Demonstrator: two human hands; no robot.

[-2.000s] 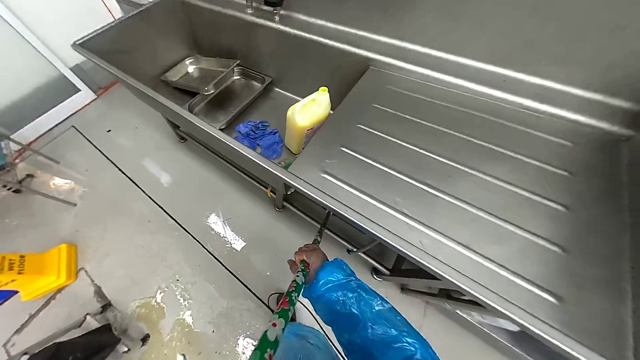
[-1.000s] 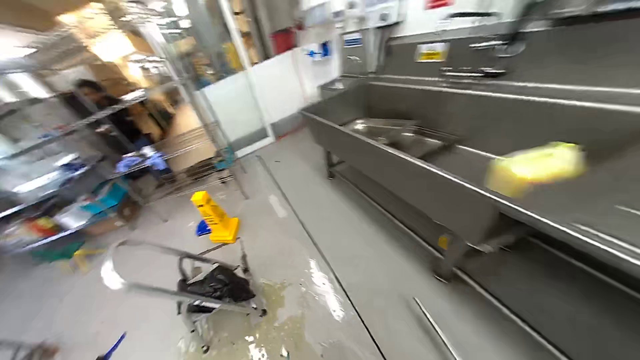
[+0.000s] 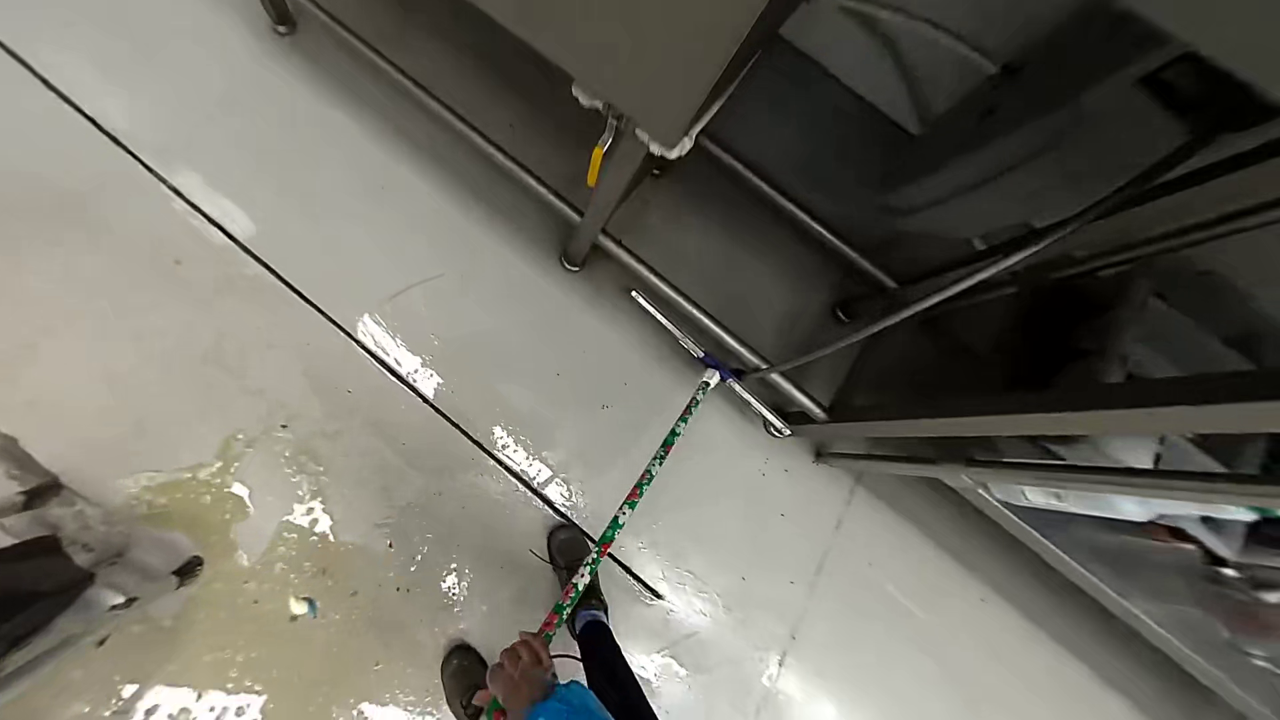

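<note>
My right hand [image 3: 520,675], with a blue plastic sleeve [image 3: 568,702] at the wrist, is closed around the green floral handle [image 3: 630,505] of a floor squeegee. The handle slants up and right to a long, narrow squeegee head [image 3: 668,325], which lies on the floor along the lower rail of the steel sink stand. Part of the handle crosses in front of one of my dark shoes [image 3: 570,555]; the other shoe [image 3: 463,672] is beside my hand. My left hand is out of view.
A steel leg [image 3: 605,205] and lower rail [image 3: 480,145] border the floor. A yellow-handled valve [image 3: 596,165] hangs under the sink. Yellowish liquid [image 3: 220,540] lies at lower left, near a blurred dark object [image 3: 40,590]. A dark floor groove [image 3: 270,270] runs diagonally. A hose or cable [image 3: 920,305] slants under the stand.
The view has swung down to the floor. The squeegee head now shows by the lower rail; two seconds ago only part of its handle showed, in my hand beside the sink.
</note>
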